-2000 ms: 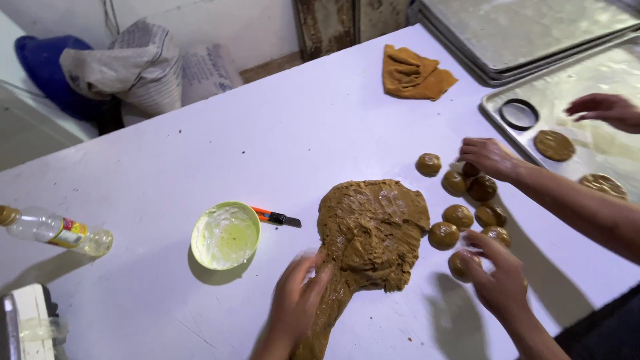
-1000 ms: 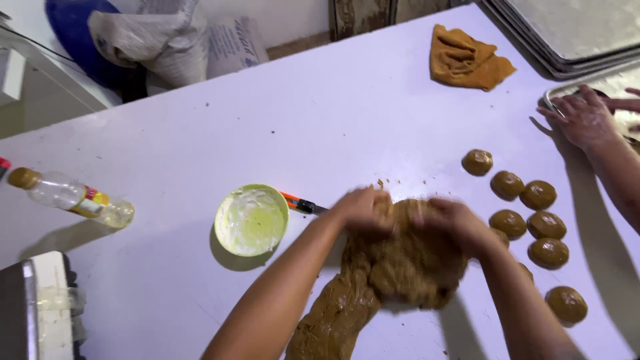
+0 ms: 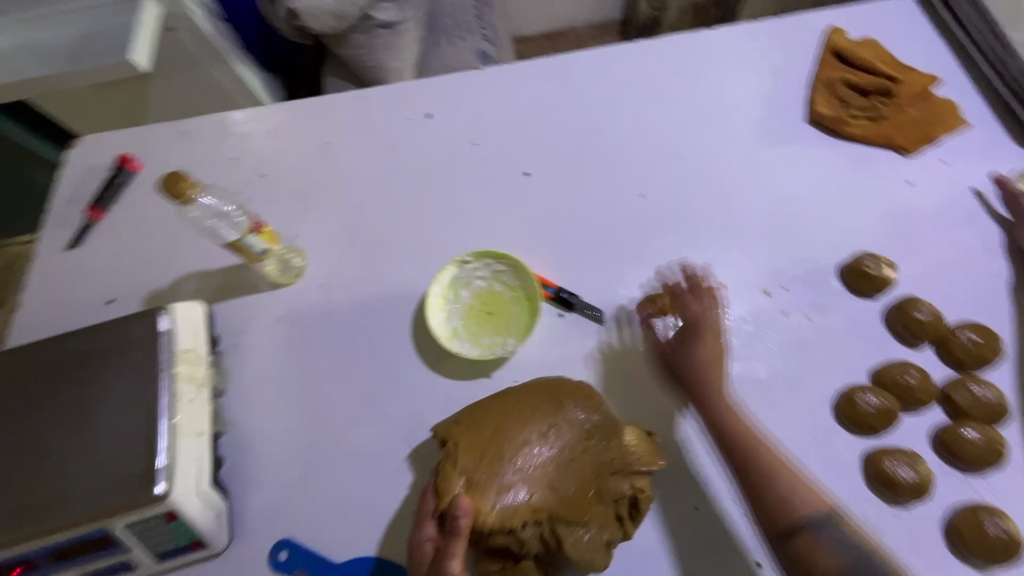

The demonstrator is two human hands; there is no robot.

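Observation:
My left hand (image 3: 444,528) grips the left edge of a large brown dough mass (image 3: 544,472) at the bottom centre. To the right and above it, my blurred right hand (image 3: 688,328) pinches a small brown dough piece (image 3: 658,306) over the table. Between the hands and the scale lies a green bowl (image 3: 484,304) with white residue. Beside its rim rests an orange and black utility knife (image 3: 570,298). Several round dough balls (image 3: 904,384) stand in a loose group on the right.
A digital scale (image 3: 188,416) stands at the lower left, near a blue plastic scraper (image 3: 328,560). A plastic bottle (image 3: 240,228) and a red-black cutter (image 3: 104,200) lie at the upper left. An orange-brown cloth (image 3: 880,96) lies at the upper right. Another person's hand (image 3: 1012,204) shows at the right edge.
The long dough tail is gone; the dough is now one compact lump lower on the table. My right hand has come off it with a small piece. The view has shifted left.

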